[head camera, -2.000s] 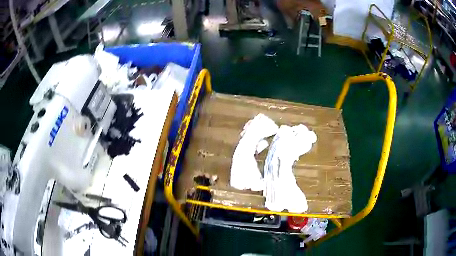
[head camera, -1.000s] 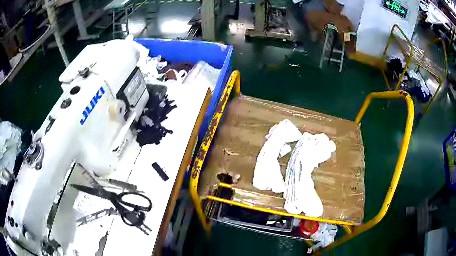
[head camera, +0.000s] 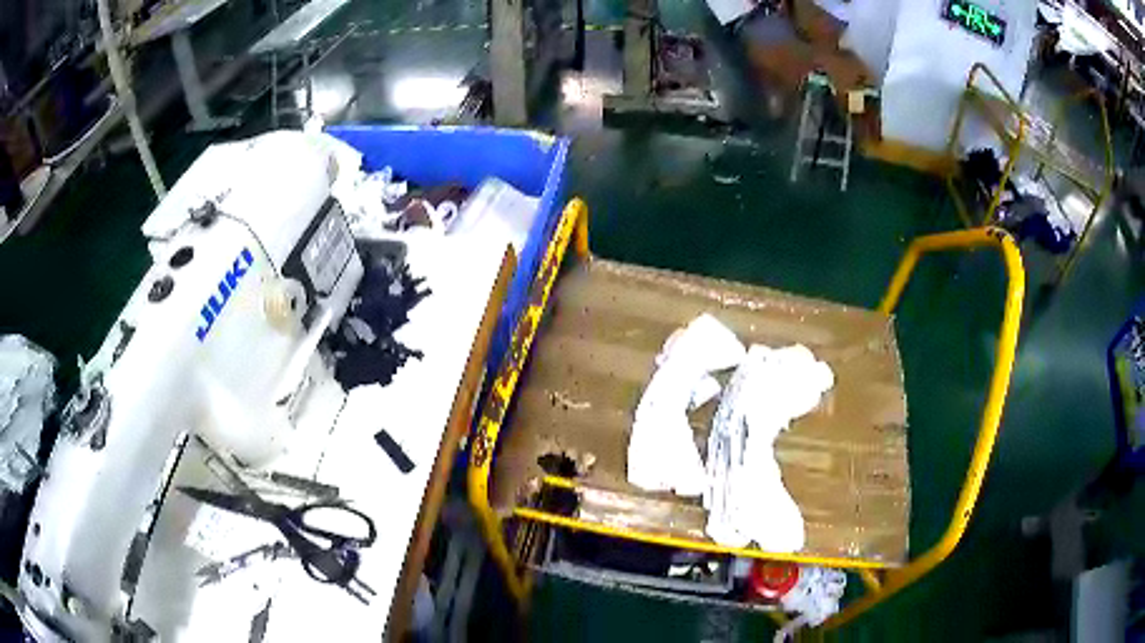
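Note:
Neither of my hands is in the picture. The white JUKI sewing machine (head camera: 207, 339) stands at the left; its needle area cannot be made out. Black-handled fabric shears (head camera: 301, 528) lie on the white table (head camera: 358, 490) beside slimmer metal tools. A small black strip (head camera: 394, 451) lies alone near the table's right edge. Crumpled black fabric scraps (head camera: 377, 329) lie at the machine's far end. Two curved white cut pieces (head camera: 679, 408) lie side by side on the brown top of the yellow-handled trolley (head camera: 590, 427).
A blue bin (head camera: 521, 157) with white and brown cloth stands behind the table. A small grey stool (head camera: 822, 132) and another yellow trolley (head camera: 1036, 157) stand farther back on the green floor. A red round thing (head camera: 772, 578) sits below the trolley top.
The view swung right, then tilted slightly, so the machine, table and trolley sit farther right in the picture than two seconds ago. No object has visibly moved on the table or trolley.

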